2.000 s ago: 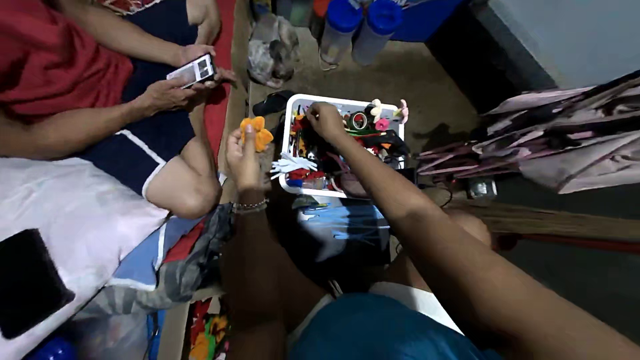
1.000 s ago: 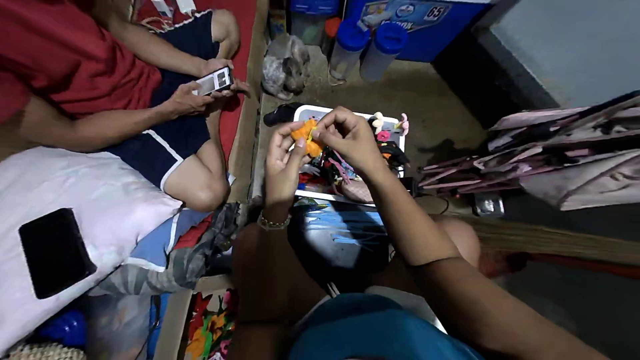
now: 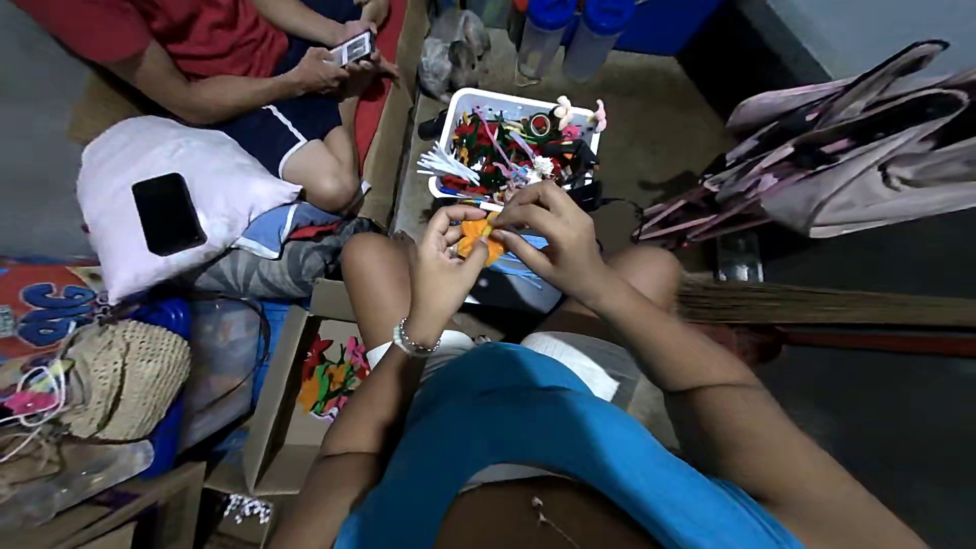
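My left hand holds an orange fuzzy flower by its petals, above my lap. The fingertips of my right hand meet at the flower's yellow middle. Just beyond both hands stands a white plastic basket full of craft pieces, with dark green and red fuzzy stems, a roll of tape and pale flowers at its rim. A bundle of white stems sticks out over its left side. Light blue stems lie below the hands, partly hidden by them.
A person holding a phone sits at the upper left. A pillow bears a black phone. An open cardboard box with colourful fuzzy flowers is by my left forearm. Blue-lidded containers stand behind the basket; pinkish bags are at right.
My right hand has left the basket, where it was two seconds ago, and come to the orange flower in my left hand. Both hands are now lower, nearer my lap. The view has shifted.
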